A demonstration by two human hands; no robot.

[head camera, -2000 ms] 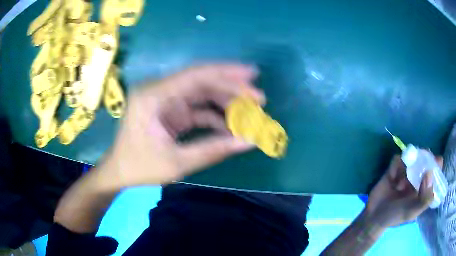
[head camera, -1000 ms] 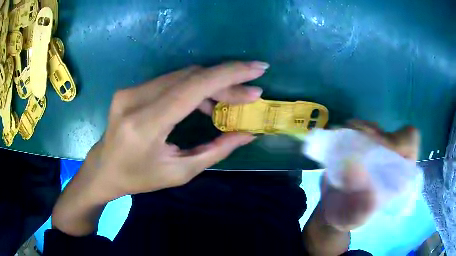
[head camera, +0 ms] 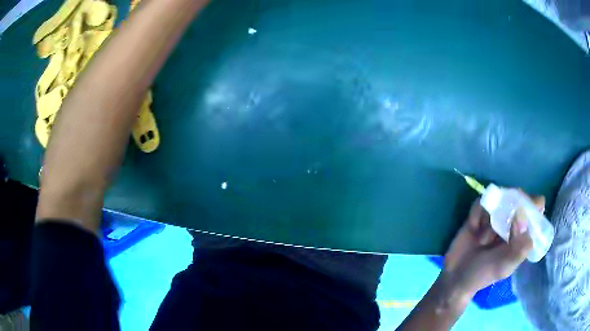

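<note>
My right hand [head camera: 491,242] is at the lower right, closed around a translucent white glue bottle [head camera: 521,223]. Its yellow-green needle tip [head camera: 473,183] points up and left, above the table's front edge. My left forearm reaches up across the left of the view; my left hand is beyond the top edge of the picture, so its state is hidden. A pile of yellow plastic shells [head camera: 57,74] lies at the upper left, partly covered by the forearm. One shell [head camera: 146,129] shows to the right of the forearm, its paired dark openings near the lower end.
The glossy dark green table [head camera: 310,129] has a curved front edge. Small white scraps [head camera: 224,185] lie on it. Grey textured cloth [head camera: 572,239] is at the right edge. Bright blue floor [head camera: 149,271] and blue stool parts show below the table.
The left hand has left the middle and moved up out of the picture; the shell it held is no longer seen. The right hand has drawn the bottle away to the right.
</note>
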